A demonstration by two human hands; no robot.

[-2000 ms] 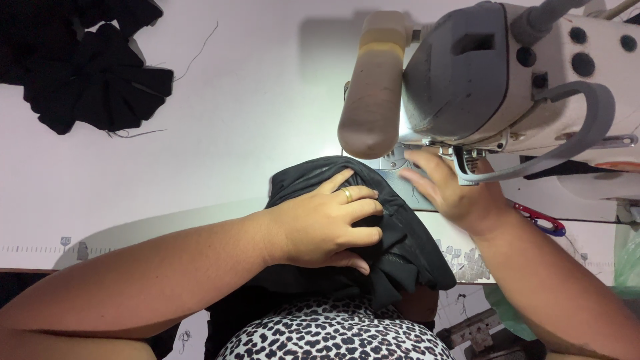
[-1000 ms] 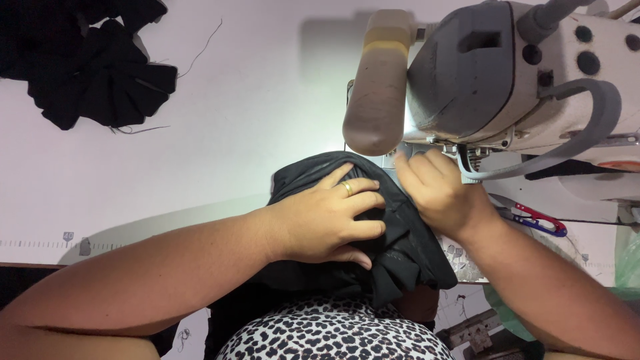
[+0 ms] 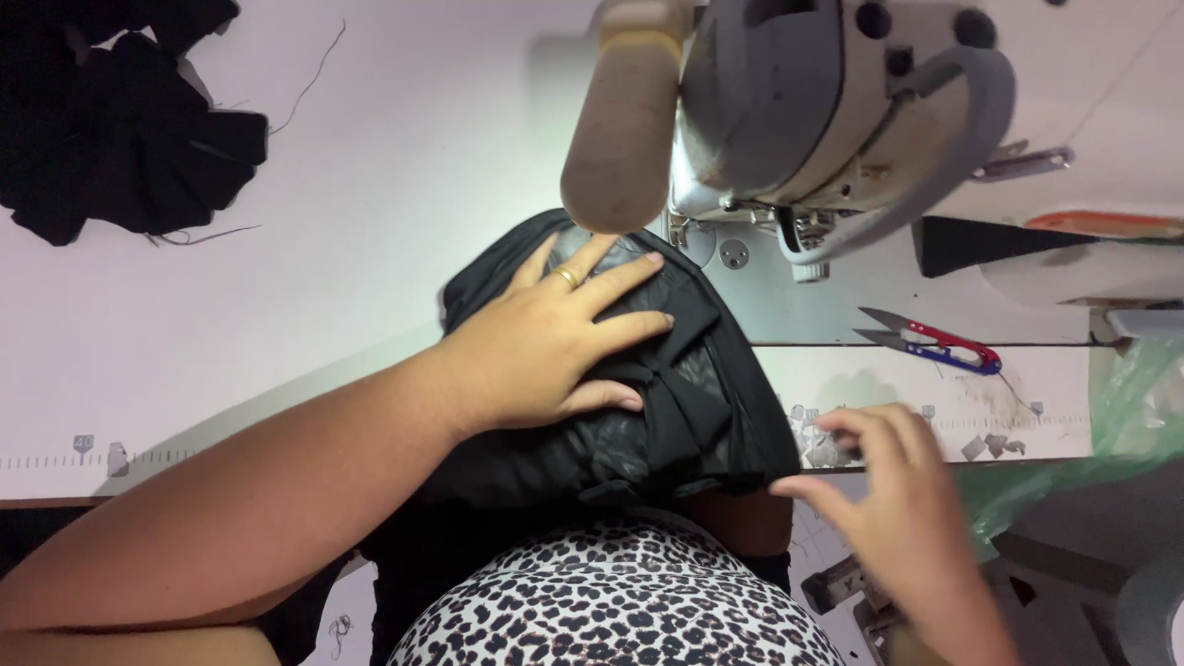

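My left hand [image 3: 573, 338], a ring on one finger, lies flat with spread fingers on a black fabric piece [image 3: 689, 407]. That fabric is bunched at the table's front edge, its upper edge close to the presser foot area [image 3: 680, 229] of a sewing machine [image 3: 786, 102]. To the right of the fabric is my right hand [image 3: 888, 472], slightly blurred, thumb and fingers apart with nothing between them; its thumb tip is close to the fabric's right edge. Thread snips [image 3: 943, 344] with red and blue handles lie on the table right of the machine's needle area.
More black fabric [image 3: 139, 129] with loose threads lies at the upper left. A rounded, blurred brownish object [image 3: 620, 139] hangs beside the machine head. Green translucent plastic [image 3: 1133, 407] is at the right edge. A printed ruler strip [image 3: 1054, 421] runs along the table's front.
My right hand has moved from beside the needle area down and right, past the fabric's right edge. The snips, partly covered before, now show whole. My left hand stays on the fabric.
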